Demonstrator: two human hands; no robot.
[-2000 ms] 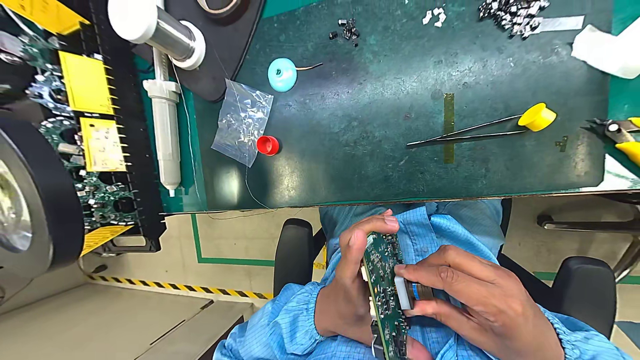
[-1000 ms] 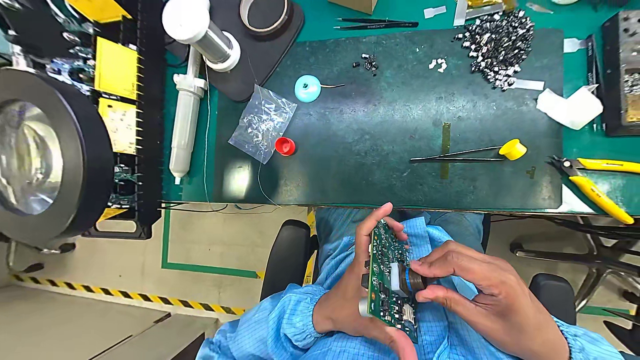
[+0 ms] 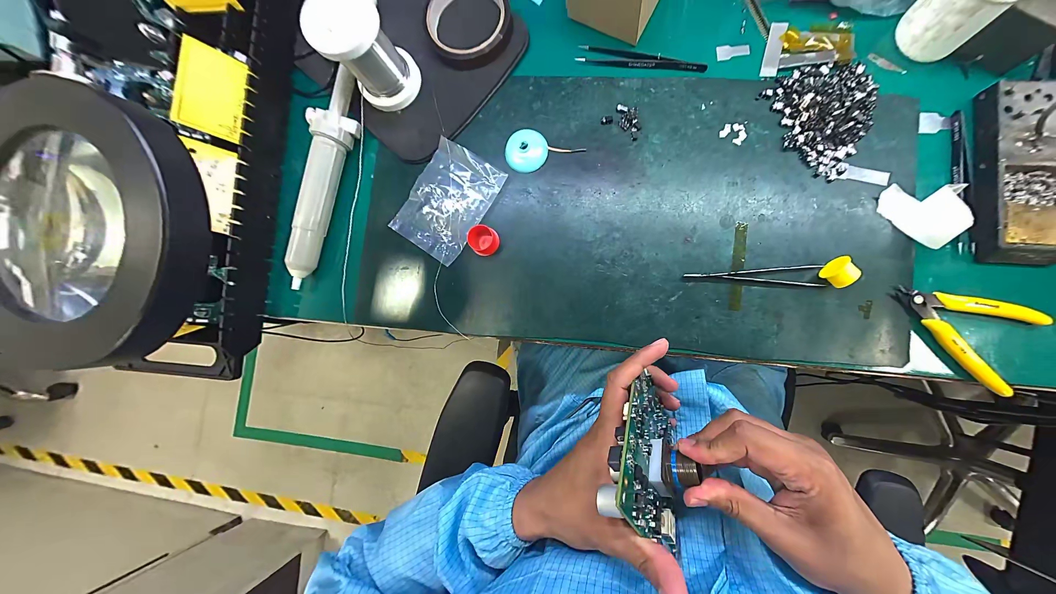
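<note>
My left hand (image 3: 590, 495) grips a green circuit board (image 3: 639, 462) by its edges, tilted nearly on edge above my lap. Thumb and fingers of my right hand (image 3: 771, 487) pinch a dark ribbed cylindrical part (image 3: 686, 470) with a blue ring, against a white block (image 3: 657, 464) on the board's face. A silvery cylindrical component (image 3: 609, 501) sticks out of the board's other side, near my left palm. Whether the ribbed part is fixed to the board I cannot tell.
On the bench mat (image 3: 594, 280) lie tweezers (image 3: 755, 274) in a yellow cap, a red cap (image 3: 483, 240), a clear plastic bag (image 3: 450, 200), a blue round container (image 3: 526, 151) and a pile of small parts (image 3: 825, 115). Yellow-handled cutters (image 3: 961, 330) lie right; a magnifier lamp (image 3: 99, 223) stands left.
The view has shifted, showing more of the bench. Both hands keep hold at the board; the ribbed part shows more plainly between my right fingers than two seconds ago.
</note>
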